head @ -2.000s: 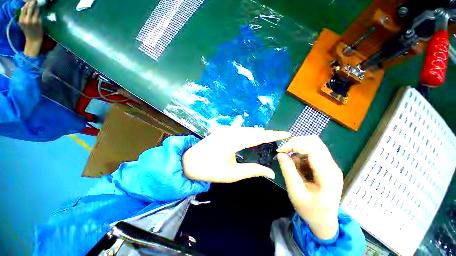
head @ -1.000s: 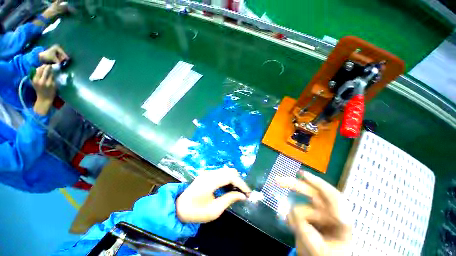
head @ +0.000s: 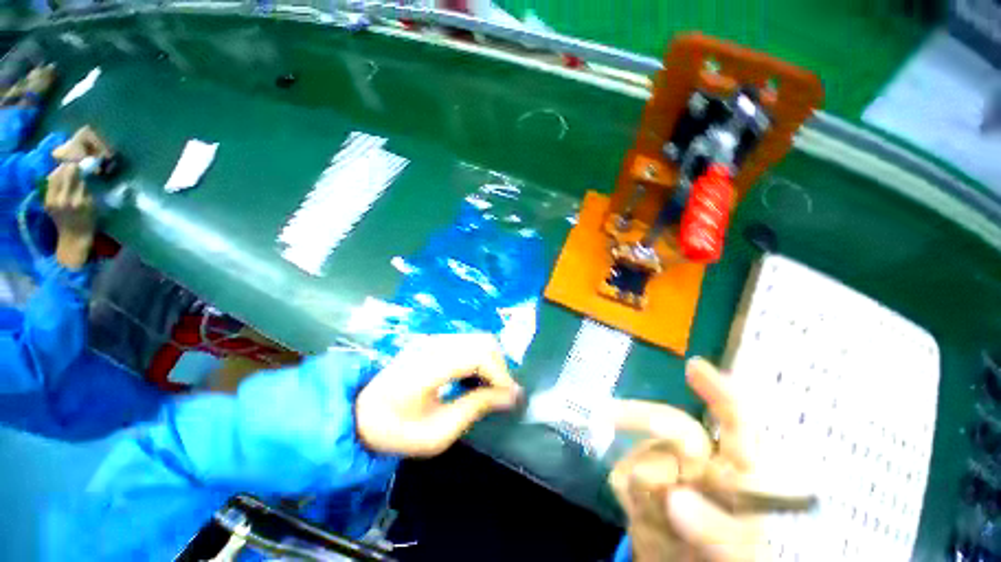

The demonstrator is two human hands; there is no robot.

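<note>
My left hand (head: 434,401) is over the bench's front edge, its thumb and fingertips together around a small black part (head: 470,384), mostly hidden by the fingers. My right hand (head: 692,483) is blurred and cut off by the bottom edge. It holds thin dark tweezers (head: 782,503), which point right across the foam tray. Its index finger and thumb are bent near the adhesive dot sheet (head: 593,368). The sheet lies between both hands, in front of the fixture. A pale blurred patch shows beside the left fingertips; I cannot tell what it is.
The orange press fixture (head: 565,274) with red clamp handle (head: 708,214) stands behind the sheet. The white foam tray (head: 845,362) is at right. A plastic bag with blue film (head: 472,269) and spare dot sheets (head: 342,203) lie left. Another person's hands (head: 72,203) are far left.
Both hands have parted from their earlier place together. The tweezers now show pointing right from my right hand. The view has shifted, so the fixture sits further left and higher.
</note>
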